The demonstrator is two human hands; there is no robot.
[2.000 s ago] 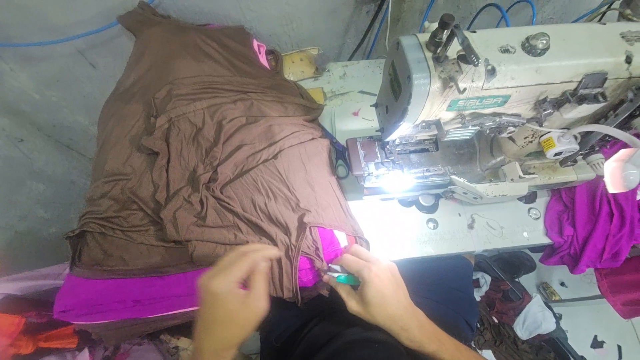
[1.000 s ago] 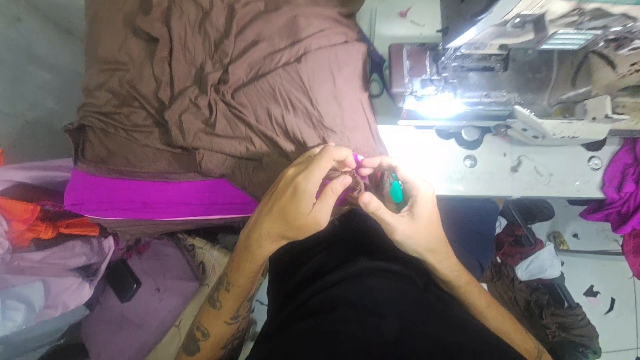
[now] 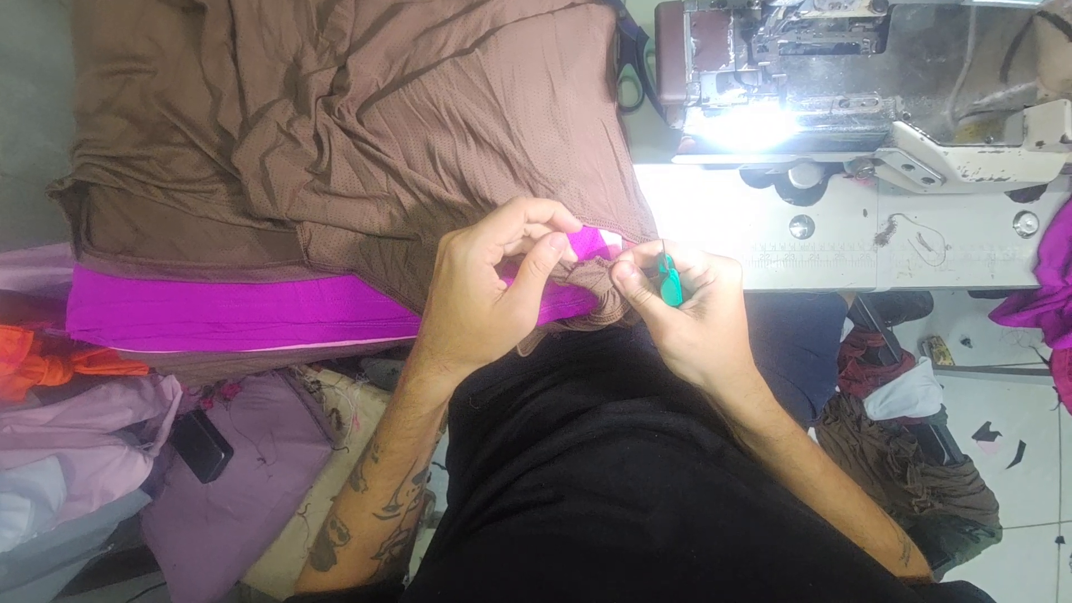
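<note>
Brown fabric (image 3: pixel 469 109) lies in creased layers over magenta fabric (image 3: pixel 234 310) at the left of the machine. My left hand (image 3: pixel 502 285) pinches a small magenta fabric edge between thumb and fingers. Close to its right, my right hand (image 3: pixel 691 306) has thumb and forefinger on the bunched brown fabric edge. A small green-handled tool (image 3: pixel 671 285), probably thread snips, rests within the right hand's fingers; its blades are mostly hidden. A white patch (image 3: pixel 611 243) shows on the magenta cloth between the hands.
An industrial sewing machine (image 3: pixel 779 75) with its lamp lit stands at upper right, on a white bed (image 3: pixel 837 226). Dark scissors handles (image 3: pixel 632 79) lie beside it. Cloth piles, a black rectangular object (image 3: pixel 201 445) and orange fabric (image 3: pixel 33 360) are at lower left; more garments (image 3: pixel 913 477) are at lower right.
The view has moved in closer over the hands. Two seconds ago my left hand was apart from my right; now both hold the fabric edge close together. The green tool stays in my right hand.
</note>
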